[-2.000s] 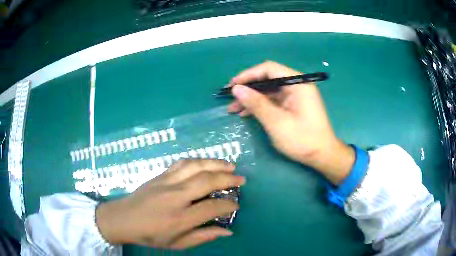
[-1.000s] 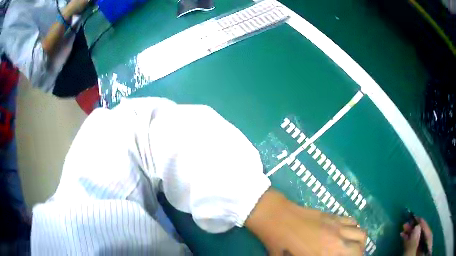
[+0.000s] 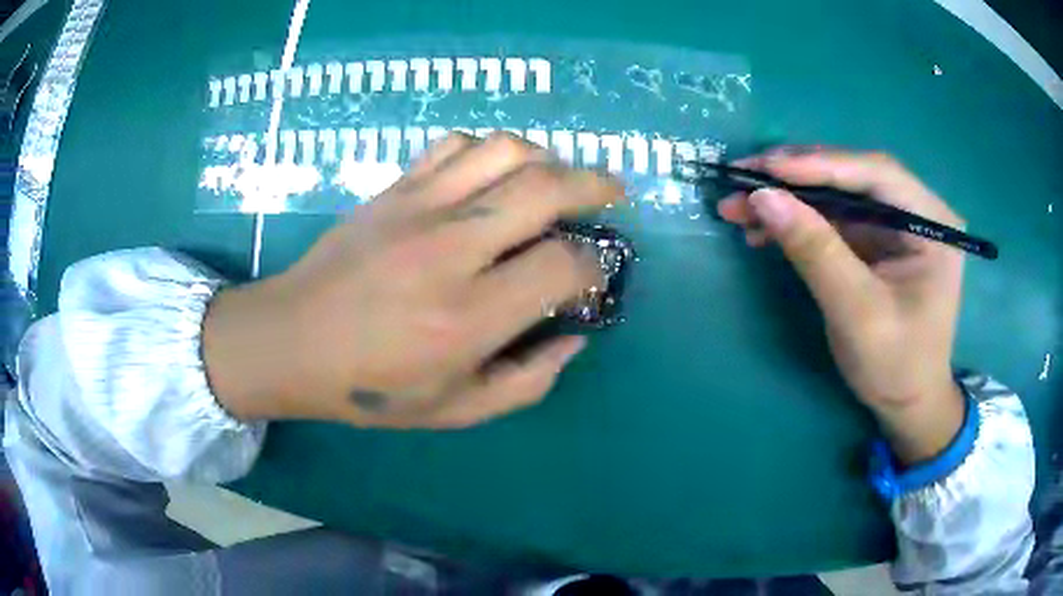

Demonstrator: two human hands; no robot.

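Note:
My right hand (image 3: 863, 250) holds slim black tweezers (image 3: 863, 207) like a pen. Their points are at the right end of the lower row of white adhesive pieces (image 3: 583, 151). The pieces lie in two rows on a clear, glossy release liner (image 3: 723, 87); the upper row ends short of the liner's right part. My left hand (image 3: 455, 274) is spread palm down over a small black-rimmed module (image 3: 609, 277), with fingers on it and its left part hidden. The left fingers also cover part of the lower row.
The green mat (image 3: 699, 466) lies under everything. A thin white line (image 3: 289, 41) runs under the liner. A long pale label strip (image 3: 49, 116) is at the far left. A wide white band (image 3: 1014, 47) shows at the upper right. A blue strap (image 3: 933, 463) is on my right wrist.
The view has swung back from the left side to the work. The tweezers, which were away from the pieces, now have their points at the lower row's right end.

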